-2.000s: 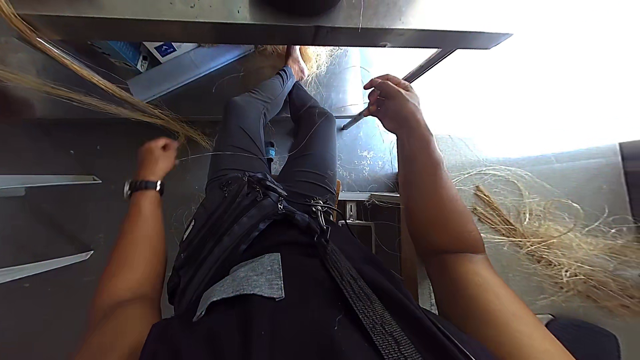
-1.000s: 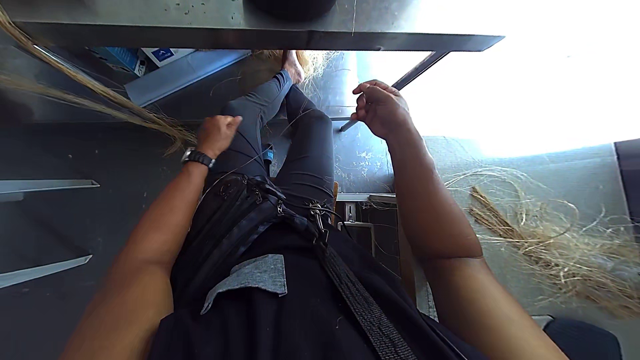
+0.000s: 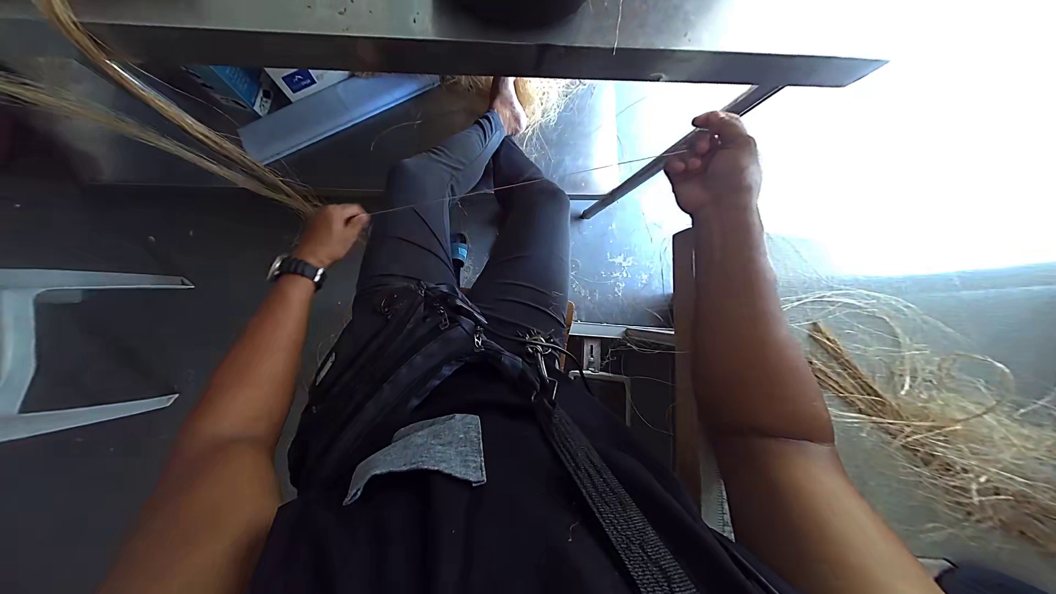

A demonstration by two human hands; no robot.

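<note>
A thin pale fiber strand (image 3: 495,190) runs across above my thighs, from one hand to the other. My left hand (image 3: 332,233), with a black watch (image 3: 297,269) on its wrist, pinches the strand's left end beside my knee. Raised at the right, my right hand (image 3: 716,165) has its fingers closed on the other end, in front of a metal table leg. Long tan fibers (image 3: 198,132) hang over the table edge at upper left, their tips close to my left hand.
A metal table edge (image 3: 495,62) spans the top, with boxes (image 3: 301,81) and a grey panel (image 3: 338,115) beneath. A tangled pile of dry fibers (image 3: 949,445) lies at the right. White legs of furniture (image 3: 91,280) stick out at the left. A wooden bar (image 3: 685,355) stands beside my right forearm.
Over the two seconds my left hand moves in toward my lap, then back out to the left near the hanging fibers. My right hand stays raised near the table leg.
</note>
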